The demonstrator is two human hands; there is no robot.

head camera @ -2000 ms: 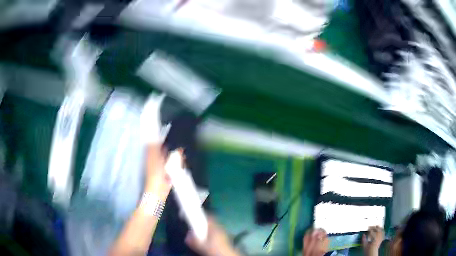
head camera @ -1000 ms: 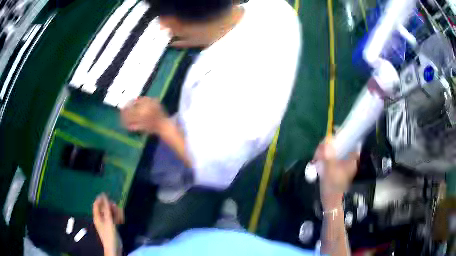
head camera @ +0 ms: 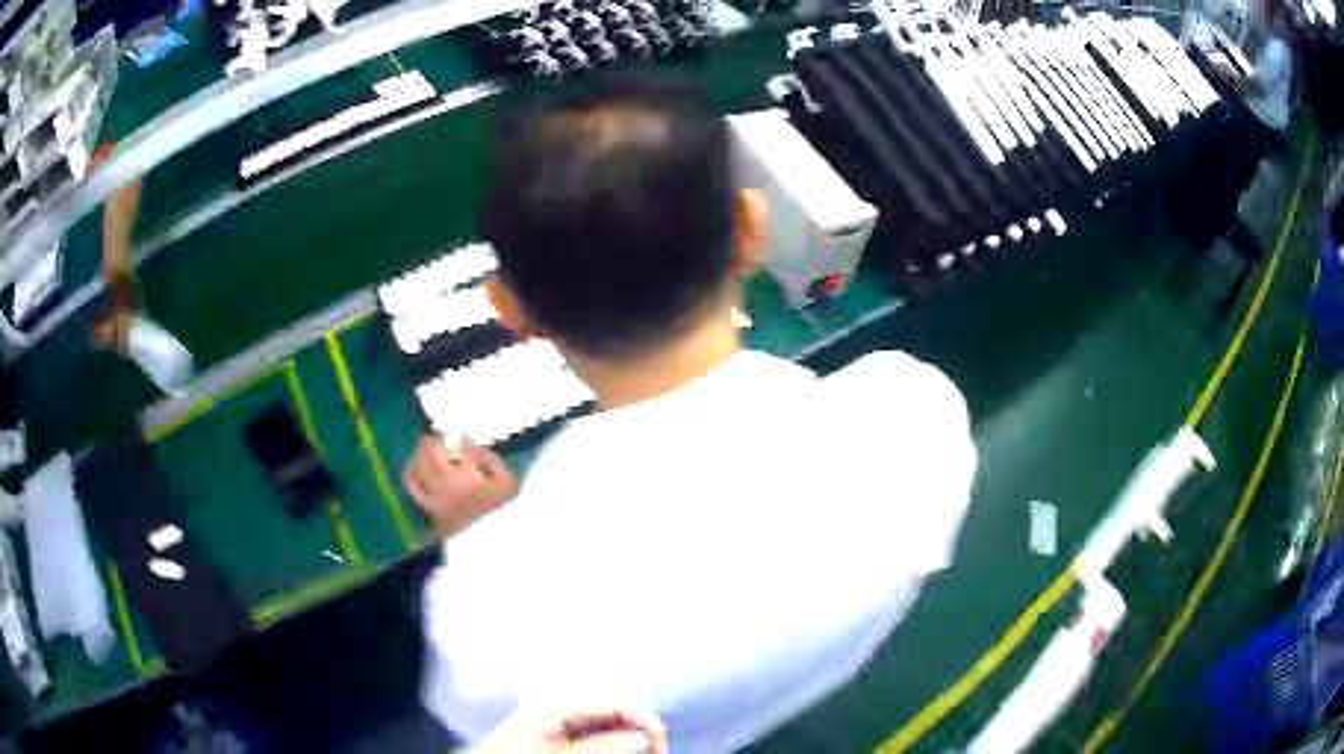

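The long white unit (head camera: 1147,504) slants up from the bottom edge at the lower right, with small side arms near its upper end. Its lower end is cut off by the picture's edge. My right hand is out of the picture. My left hand (head camera: 582,732) seems to be the one cut off at the bottom edge, low against the neighbour's white shirt. Its fingers are slightly blurred and I cannot tell whether it holds anything.
A person in a white shirt (head camera: 708,545) fills the middle, one hand at a black tray with white parts (head camera: 501,390). A black phone-like slab (head camera: 291,460) and two small white parts (head camera: 165,552) lie on the left bench. Another person's hand (head camera: 115,327) is at far left. A white box (head camera: 803,206) stands behind.
The view has swung right towards the neighbour. The long white unit now sits lower in view, and my right hand has left the picture. My left hand shows at the bottom centre.
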